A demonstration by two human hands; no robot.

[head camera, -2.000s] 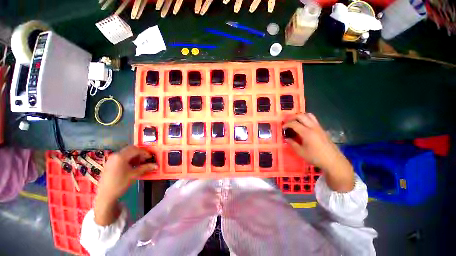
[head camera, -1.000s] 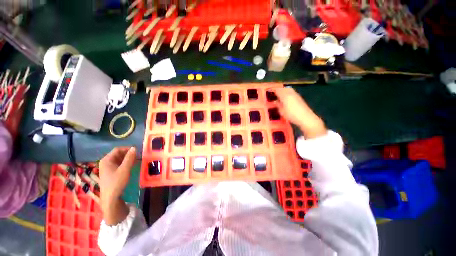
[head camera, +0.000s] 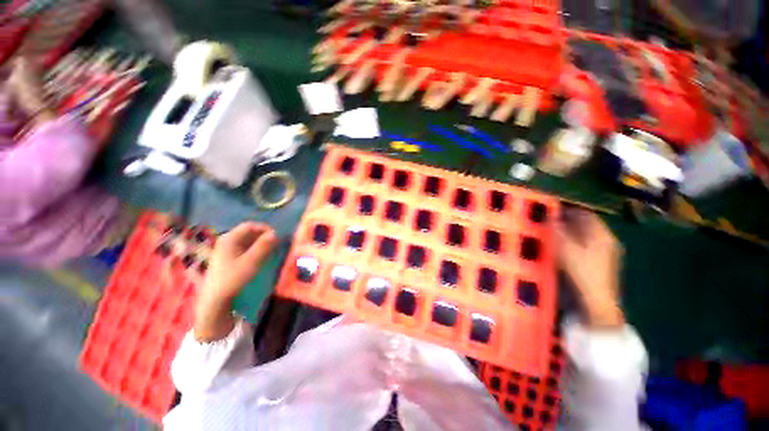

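The orange-red compartment tray (head camera: 426, 278) lies slanted at the bench's front edge above my lap. Its square pockets hold dark watch bodies (head camera: 416, 257); several in the front row reflect white light. The front right pocket is empty. My left hand (head camera: 236, 263) is beside the tray's left side, apart from it, with nothing visible in it. My right hand (head camera: 593, 265) is blurred against the tray's right edge near the back corner; its fingertips are unclear, so I cannot tell whether it grips the tray.
A tape dispenser (head camera: 211, 122) and tape roll (head camera: 274, 190) are at the left. Blue sticks (head camera: 468, 139), paper pieces (head camera: 358, 124) and a bottle (head camera: 567, 150) lie behind the tray. Other trays stand lower left (head camera: 143, 311) and lower right (head camera: 527, 391). A person's pink sleeve (head camera: 51, 181) shows at far left.
The view has turned, so the tray now appears tilted and farther right. My right hand has moved from the tray's front right to its back right. My left hand has come off the front left pocket.
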